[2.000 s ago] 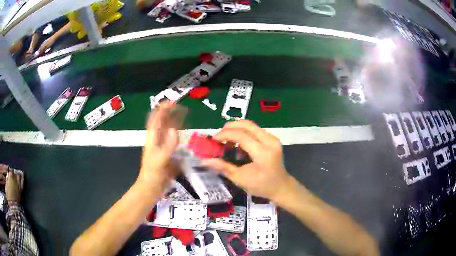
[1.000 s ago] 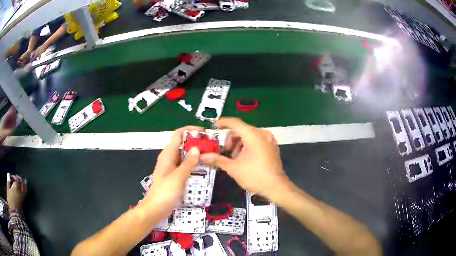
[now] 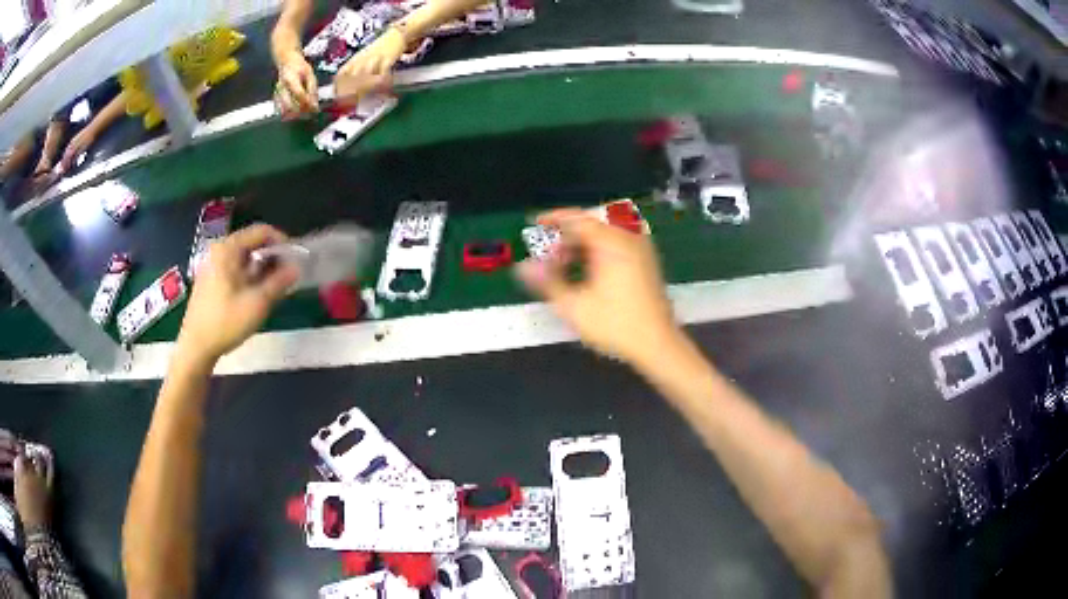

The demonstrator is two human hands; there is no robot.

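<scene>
My left hand is over the belt's near side, its fingers on a pale, motion-blurred housing panel. My right hand is blurred over the belt, its fingers curled in front of a white housing with a red end; whether it holds anything is unclear. A white housing and a red frame lie on the belt between my hands. A red piece lies below the blurred panel. A housing pile with red parts lies on the dark bench nearer me.
The white belt rail crosses in front of me. The green belt carries more housings. A grey frame post stands left. Housings in rows lie right. Another person's hands work across the belt; another hand shows lower left.
My hands have moved apart and forward from above the pile to over the belt. The belt parts have shifted. Another person's hands have appeared opposite, at a housing.
</scene>
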